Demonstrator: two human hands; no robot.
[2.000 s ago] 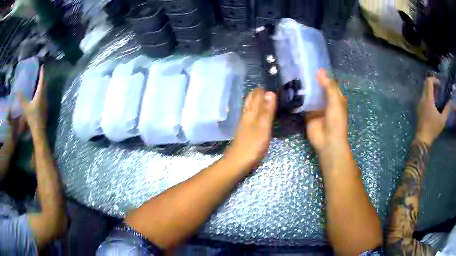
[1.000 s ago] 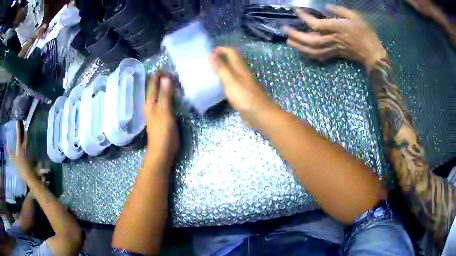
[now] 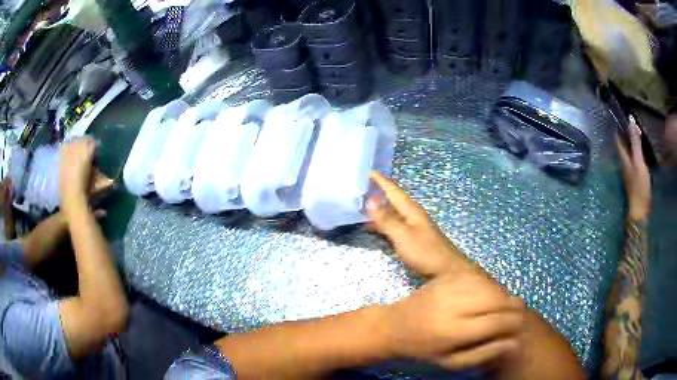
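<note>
Several frosted white covers stand in a leaning row; the rightmost cover [image 3: 340, 174] is nearest my hands. Dark parts show low beneath the row. My right hand [image 3: 416, 226] reaches from the lower right, its fingertips against the right edge of that cover; they touch it from one side and do not wrap around it. My left hand [image 3: 464, 319] lies across my right wrist and forearm, fingers curled and blurred. Whether it grips the forearm cannot be told.
Bubble wrap [image 3: 326, 274] covers the table. A glossy black housing [image 3: 540, 141] with a clear, shiny part lies at the right. Stacked black housings [image 3: 334, 56] stand behind. A tattooed arm [image 3: 629, 297] is at the right edge; another worker's arm [image 3: 89, 245] is at left.
The row has one more cover at its right end. The unit between my hands is no longer held apart. My left hand has crossed over my right arm; the tattooed arm has drawn back right.
</note>
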